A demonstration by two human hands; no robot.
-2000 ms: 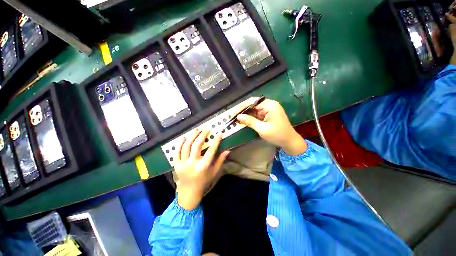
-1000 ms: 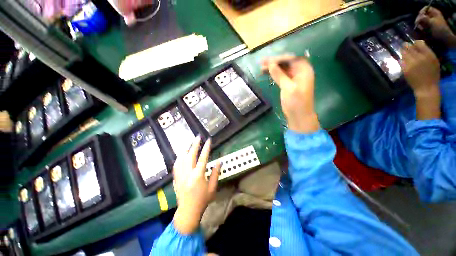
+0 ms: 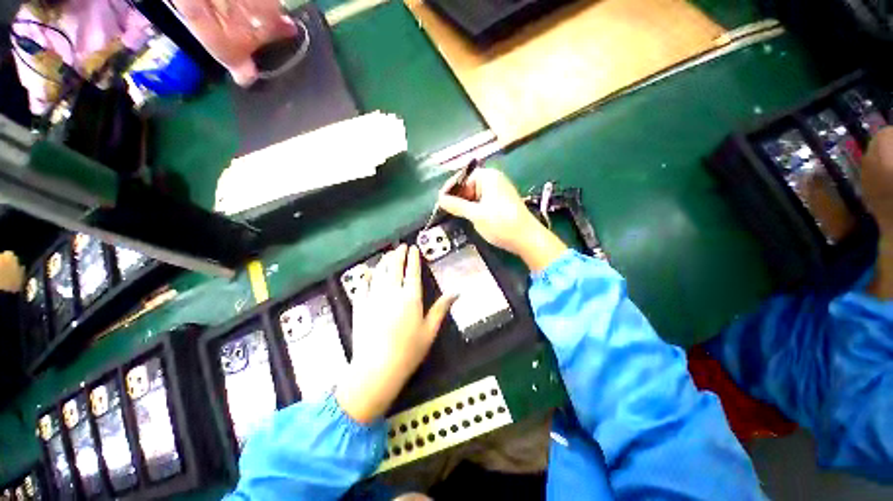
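My right hand (image 3: 490, 207) holds the dark, thin tweezers (image 3: 452, 189), their tip at the camera cluster of the rightmost phone (image 3: 470, 286) in the black foam tray (image 3: 539, 344). My left hand (image 3: 392, 318) holds nothing visible; it lies spread over the neighbouring phone, with its fingertips beside the rightmost one. Two more phones sit in the slots to the left. The pale strip with rows of dark round dots (image 3: 452, 425) lies at the near bench edge, partly hidden by my left sleeve. Whether a dot is on the tweezer tip is too small to tell.
The air gun (image 3: 578, 217) lies right of my right hand. Beyond the tray are a white sheet stack (image 3: 313, 161), cardboard (image 3: 587, 68) and a metal upright (image 3: 88, 201). Other phone trays stand left (image 3: 191, 411) and right (image 3: 729, 171), the right one with another worker's hand and blue sleeve.
My right hand has come from the bench right of the tray to the rightmost phone's cameras. My left hand has moved from beside the strip up across the tray. Earlier, both hands were at the strip.
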